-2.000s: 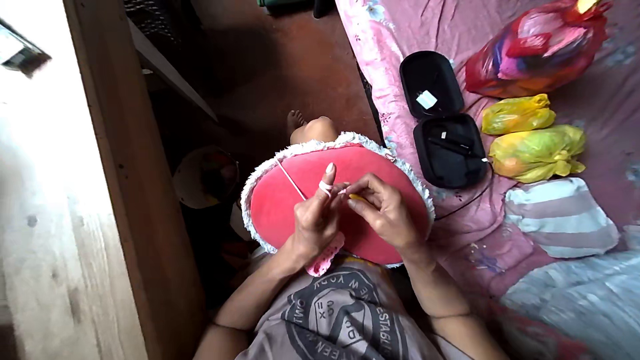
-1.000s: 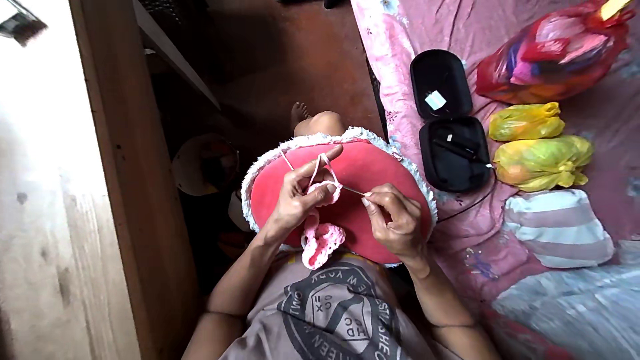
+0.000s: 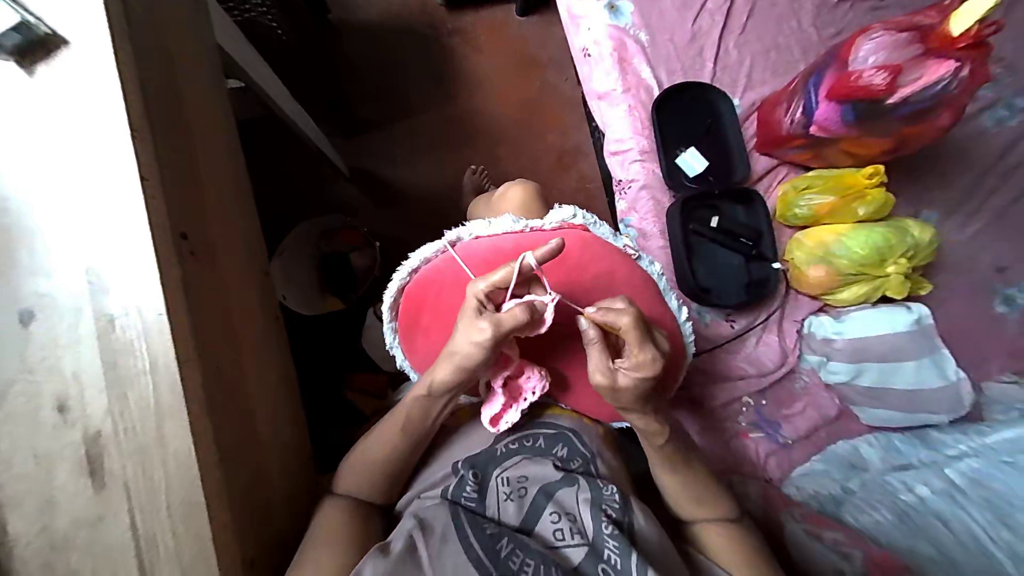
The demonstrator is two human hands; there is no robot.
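Note:
My left hand (image 3: 488, 324) pinches the upper edge of a pink crocheted piece (image 3: 516, 394), whose lower part hangs down toward my shirt. Pink yarn (image 3: 460, 260) runs from the cushion's far edge to this hand and loops round its raised index finger. In my right hand (image 3: 628, 352) is a thin crochet hook (image 3: 571, 305), its tip at the edge of the work. Fingers cover most of its handle. Beneath both hands, a red cushion (image 3: 436, 320) with a fluffy white rim lies on my lap.
On the pink bedsheet at right are an open black case (image 3: 700, 140), a red plastic bag (image 3: 864, 96), two yellow plastic bags (image 3: 836, 196) and a striped folded cloth (image 3: 888, 364). A wooden surface (image 3: 96, 320) runs along the left.
Two seconds ago my hands were close together; now they are farther apart, with the hook's shaft showing between them. The crocheted piece hangs more in view than it did then.

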